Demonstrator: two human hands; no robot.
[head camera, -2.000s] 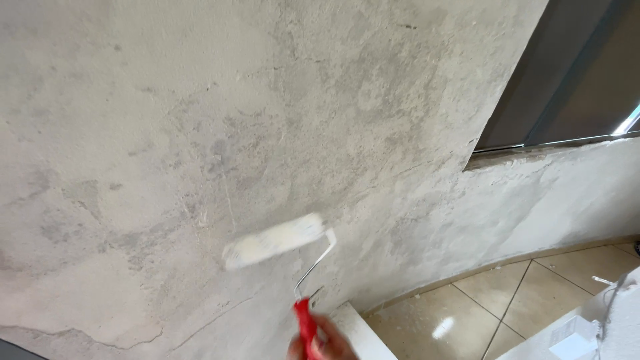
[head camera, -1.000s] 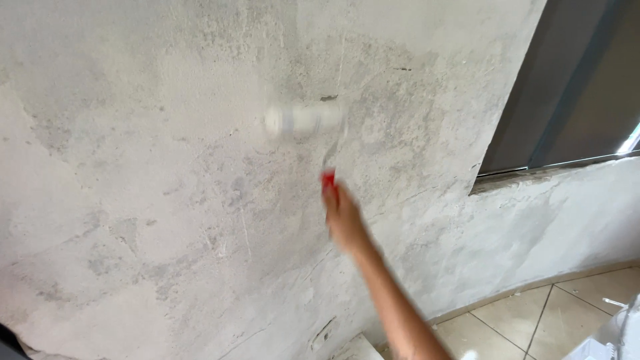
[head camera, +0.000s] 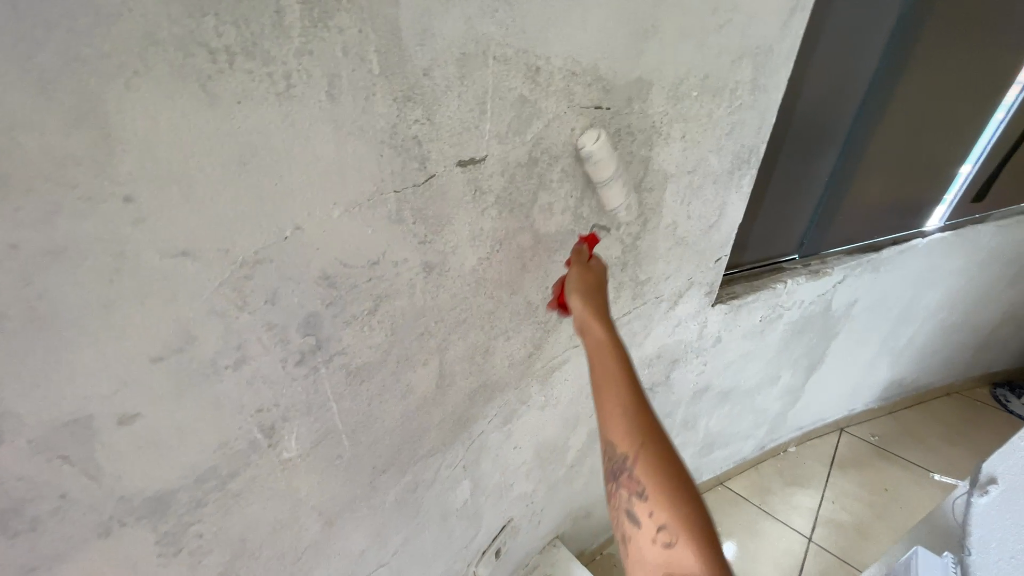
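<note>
My right hand (head camera: 588, 290) is closed around the red handle of a paint roller (head camera: 606, 174). The roller's white cover lies against or very near the patchy grey-white plaster wall (head camera: 240, 360), tilted with its upper end to the left. Its wire frame is mostly hidden or blurred by the handle. Cracks run through the plaster left of and above the roller. My left hand is out of view.
To the right is a window with a dark blind (head camera: 848, 144) and a rough sill (head camera: 768, 284). Below lie beige floor tiles (head camera: 792, 488). A white object (head camera: 996, 504) stands at the lower right corner, and a pale ledge (head camera: 556, 560) is at the bottom.
My right hand and the roller have moved up the wall from low down. The roller's cover has turned from nearly level to steeply tilted and moved to the right.
</note>
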